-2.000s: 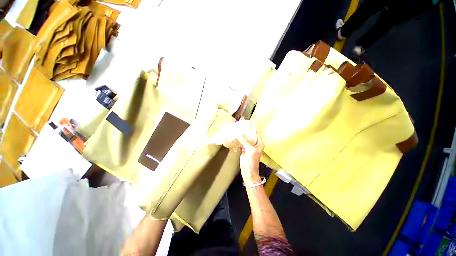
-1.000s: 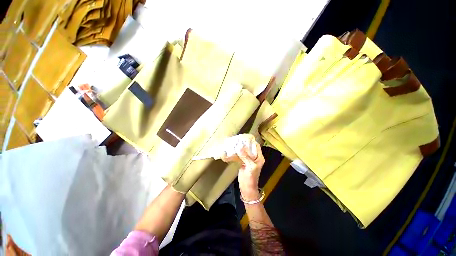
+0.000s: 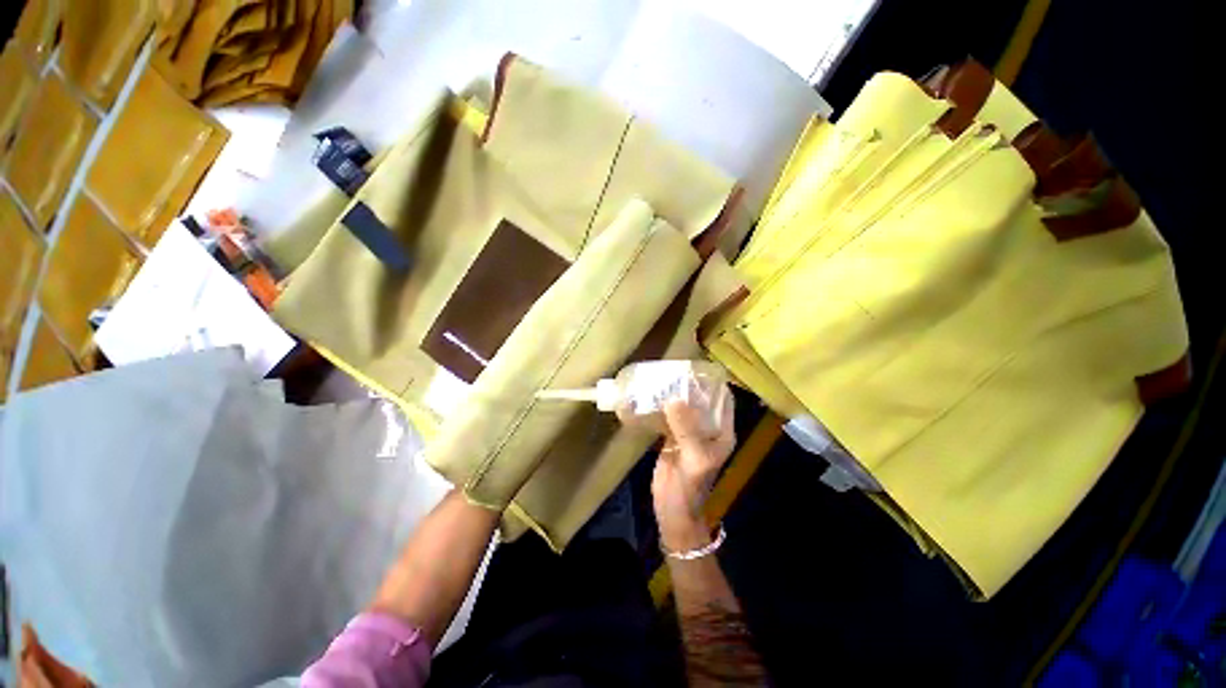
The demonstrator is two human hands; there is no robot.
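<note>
The khaki bag panel (image 3: 605, 289) lies in front of me with one part folded over, a stitched seam running along the fold. A dark brown patch (image 3: 500, 289) and a black tab (image 3: 375, 238) lie on it. My right hand (image 3: 697, 450) is closed around the clear-white glue bottle (image 3: 659, 387), held flat with its thin tip pointing left, over or at the stitched seam; contact cannot be told. My left forearm reaches under the near end of the folded part, which hides my left hand.
Yellow panels (image 3: 968, 323) with brown corners are fanned at the right. Grey-white sheets (image 3: 215, 497) lie at the lower left. Mustard pieces (image 3: 155, 155), orange-and-black tools (image 3: 242, 255) and a small black item (image 3: 342, 159) lie at the upper left. Blue bins (image 3: 1129, 618) stand lower right.
Since two seconds ago, the whole view has shifted. The right hand and bottle now show slightly further right of the seam than a second ago. The bottle stays held.
</note>
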